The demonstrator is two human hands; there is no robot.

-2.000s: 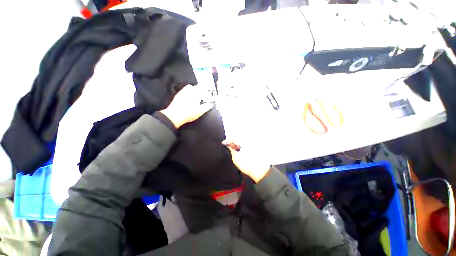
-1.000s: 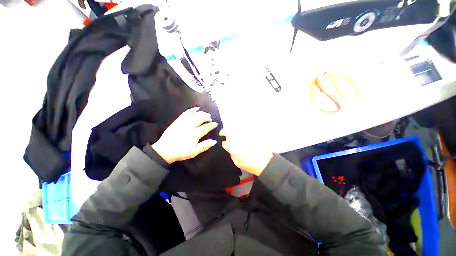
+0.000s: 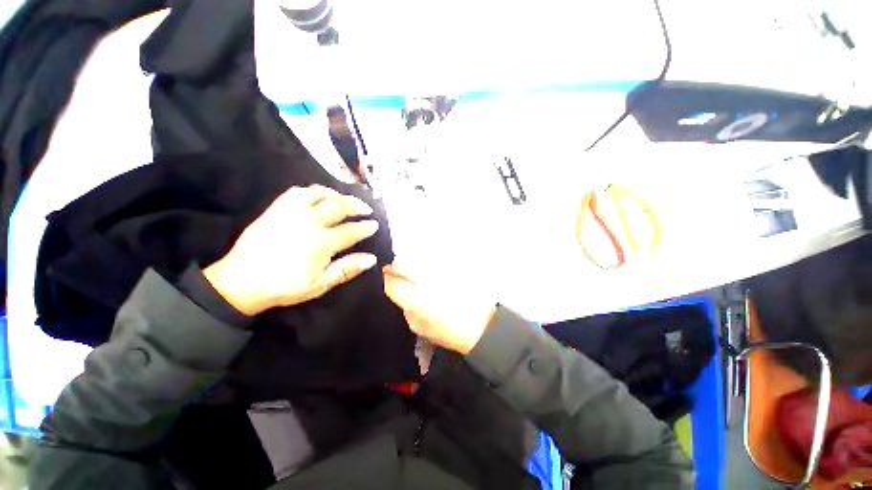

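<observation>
The black garment (image 3: 191, 211) lies left of the needle and hangs over the table edge toward my lap. My left hand (image 3: 296, 249) lies flat on it with fingers spread, fingertips near its right edge. My right hand (image 3: 435, 301) pinches the garment's right edge, thumb and finger just below the left fingertips. The presser foot area (image 3: 368, 177) of the white sewing machine (image 3: 459, 48) is just above my left fingertips, at the cloth edge. Glare hides the needle's detail.
Scissors with red and orange-yellow loops (image 3: 617, 227) and small black snips (image 3: 511, 181) lie on the white table (image 3: 555, 273). The dark control panel (image 3: 736, 117) is at upper right. A blue crate (image 3: 709, 412) with black cloth is below the table, beside a metal-framed orange thing (image 3: 765, 421).
The view has shifted. My left hand has moved back from the presser foot and spread on the cloth; my right hand stays at the cloth edge, closer to the left.
</observation>
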